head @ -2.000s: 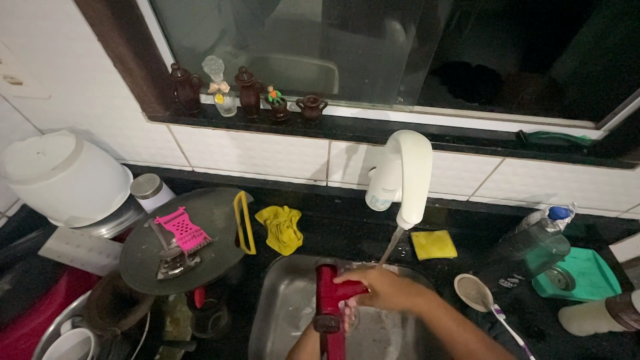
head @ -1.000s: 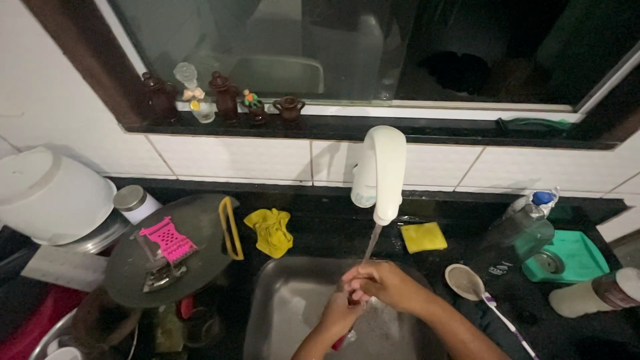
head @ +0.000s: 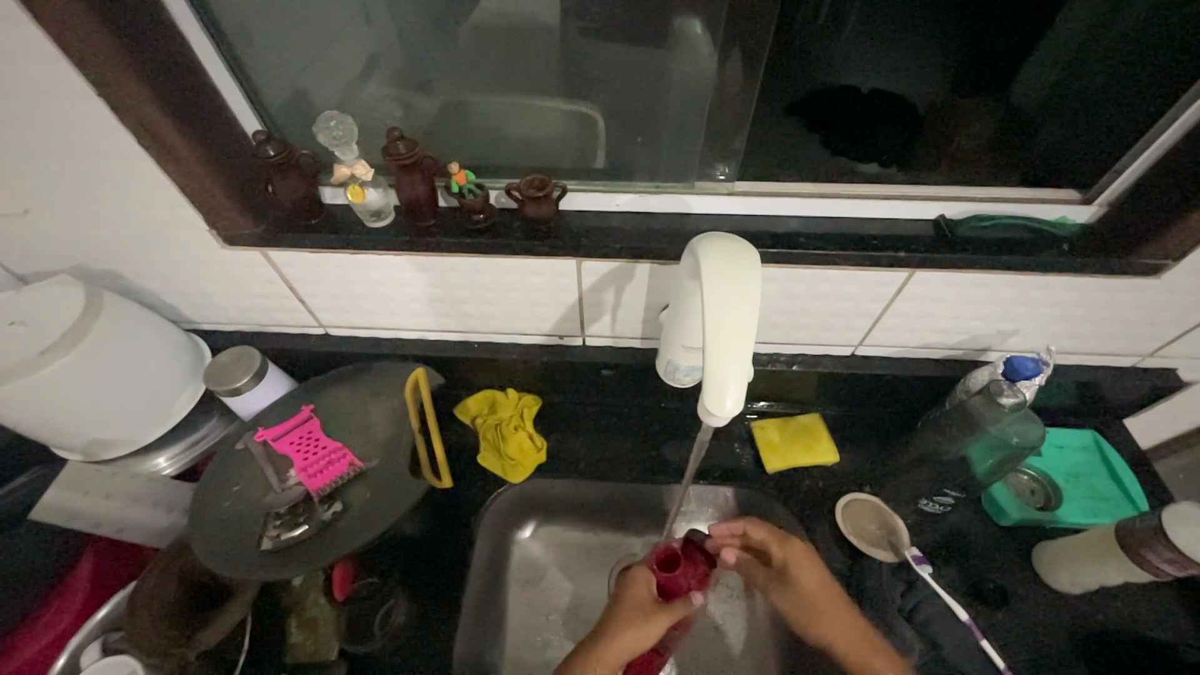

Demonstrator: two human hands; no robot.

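Observation:
My left hand (head: 637,614) grips a red plastic object (head: 667,562) with a round opening, over the steel sink (head: 525,581). At the right side of its top, the fingertips of my right hand (head: 773,572) touch a dark round part (head: 696,539); whether they pinch it I cannot tell. A stream of water runs from the white faucet (head: 727,328) down just behind the red object. The lower end of the red object is partly hidden by my left hand and the frame's bottom edge.
A yellow cloth (head: 506,436) and a yellow sponge (head: 794,442) lie behind the sink. Left, a pink grater (head: 309,450) rests on a dark round lid (head: 375,487). Right are a small strainer (head: 872,527), a toothbrush (head: 956,609), a clear bottle (head: 984,441) and a green tray (head: 1111,478).
Two seconds ago the red object was held higher across the sink; a second ago my hands mostly hid it below the stream. Now its open end shows and my hands are farther apart.

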